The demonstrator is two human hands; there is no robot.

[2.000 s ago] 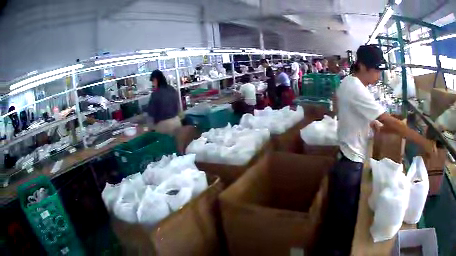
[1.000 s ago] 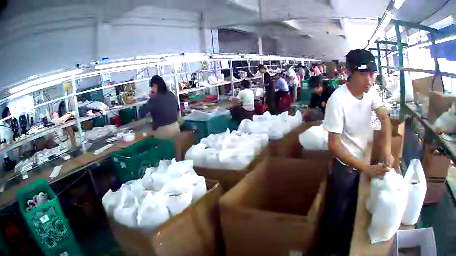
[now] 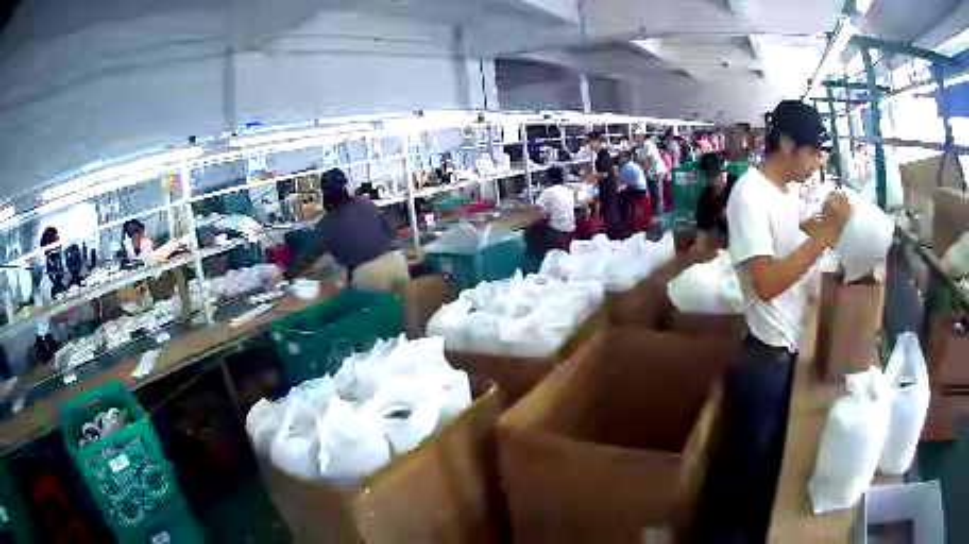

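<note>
Neither of my hands is in view. In front of me stands a large open bulk carton (image 3: 606, 483); its inside shows brown walls and no bags. To its left a bulk carton (image 3: 393, 510) is filled with white bagged products (image 3: 356, 420). Two upright white bagged products (image 3: 850, 446) stand on the narrow table at the right. A co-worker in a white shirt and dark cap (image 3: 770, 223) holds a white bag (image 3: 863, 236) above an upright brown carton (image 3: 850, 324).
More bulk cartons of white bags (image 3: 521, 308) stand behind. A shallow white tray (image 3: 903, 515) is at the bottom right. Green crates (image 3: 117, 462) stand at the left beside a long workbench (image 3: 159, 356). Other people stand or sit along the benches. Green metal frames are at the right.
The co-worker has turned from the bags on the table and now holds one raised over the carton. The view has shifted slightly left, so things appear further right.
</note>
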